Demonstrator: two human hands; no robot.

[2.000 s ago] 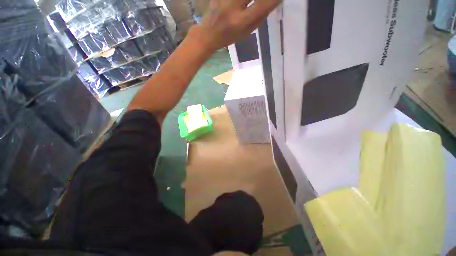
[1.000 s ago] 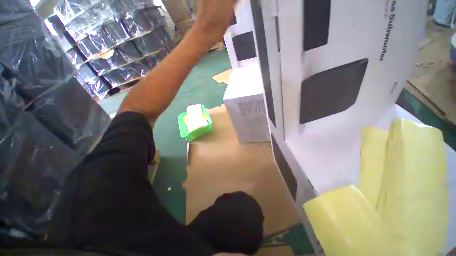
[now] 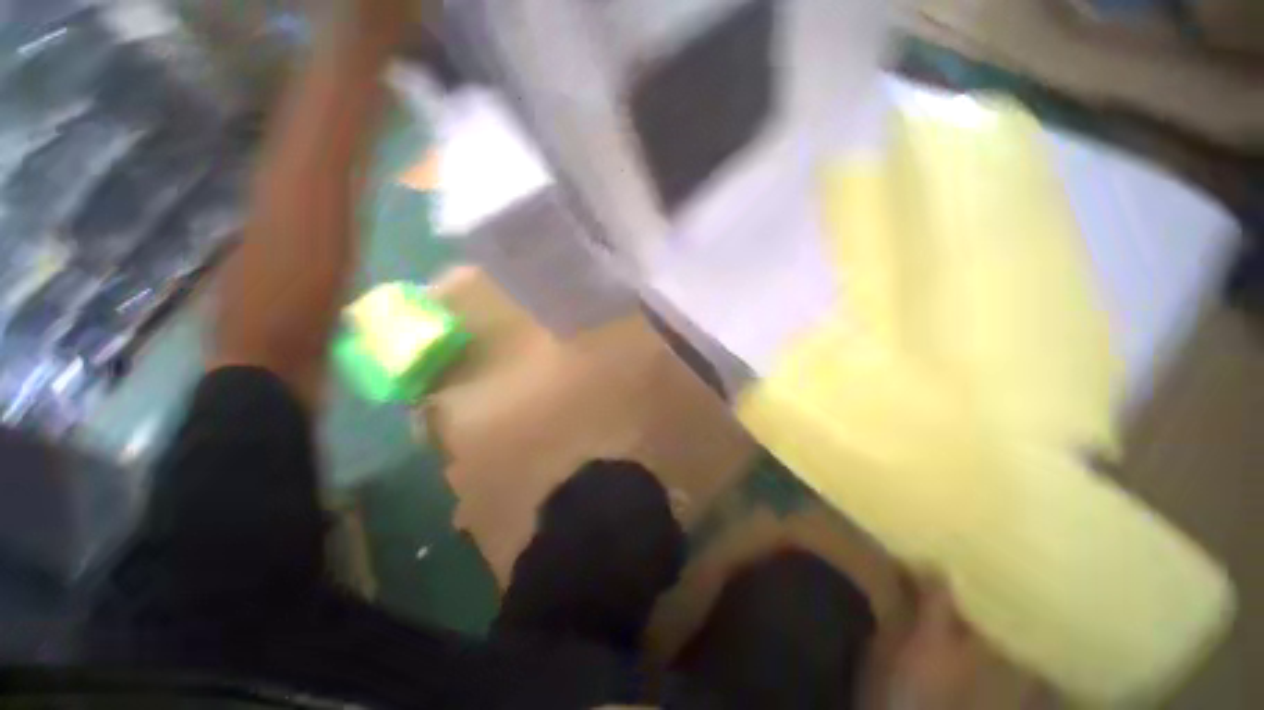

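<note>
The frame is blurred. Pale yellow sheets (image 3: 970, 291) lie on a white carton surface (image 3: 1151, 236) at the right. My right hand (image 3: 950, 645) is low at the right, at the lower edge of the yellow sheets; its fingers are blurred and partly hidden, so its grip cannot be told. My left forearm reaches up at the left, and my left hand is cut off by the top edge. An upright white printed carton (image 3: 818, 83) with dark pictures stands at the top centre.
A green basket (image 3: 402, 347) with yellow-white pieces is on the floor at the left. A smaller white box (image 3: 534, 257) stands beside brown cardboard (image 3: 555, 402). Blurred wrapped goods (image 3: 111, 180) are at the far left. My dark-clothed knees are at the bottom.
The view has turned and blurred; the basket and cartons appear further left. My right hand has come into view by the yellow sheets. My left hand has gone out at the top.
</note>
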